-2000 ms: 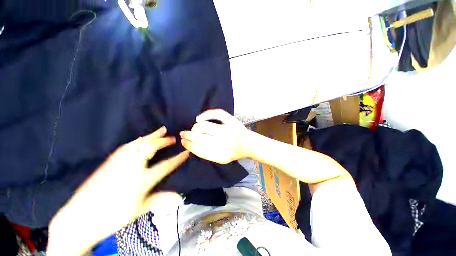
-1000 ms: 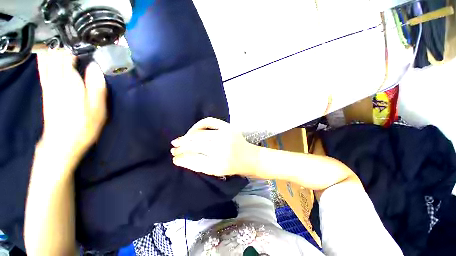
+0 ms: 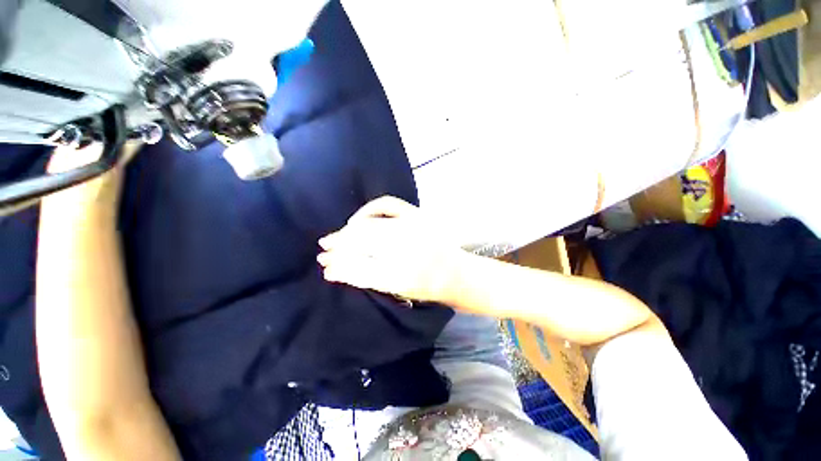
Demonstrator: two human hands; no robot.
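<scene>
A dark navy garment [image 3: 225,234] lies on the white machine table [image 3: 504,99] and hangs over its front edge toward my lap. The sewing machine head [image 3: 45,54] is at the upper left, with a ringed tension dial and a pale knob [image 3: 254,157] over the cloth. My right hand [image 3: 387,250] holds the cloth near its right edge, fingers bent together. My left hand [image 3: 90,158] reaches under the machine head at the far left; its fingers are mostly hidden. Black-and-white checked fabric [image 3: 302,437] shows below the dark cloth.
A dark heap of cloth [image 3: 720,306] with a checked bit lies at the right. A cardboard box [image 3: 563,360] stands below the table edge beside a blue crate [image 3: 554,414]. A red and yellow packet [image 3: 700,191] is behind. A blue piece [image 3: 293,61] shows beside the machine head.
My left hand has moved from near my right hand up and left, under the machine head. The view has shifted, bringing the machine head in. My right hand stays on the cloth edge.
</scene>
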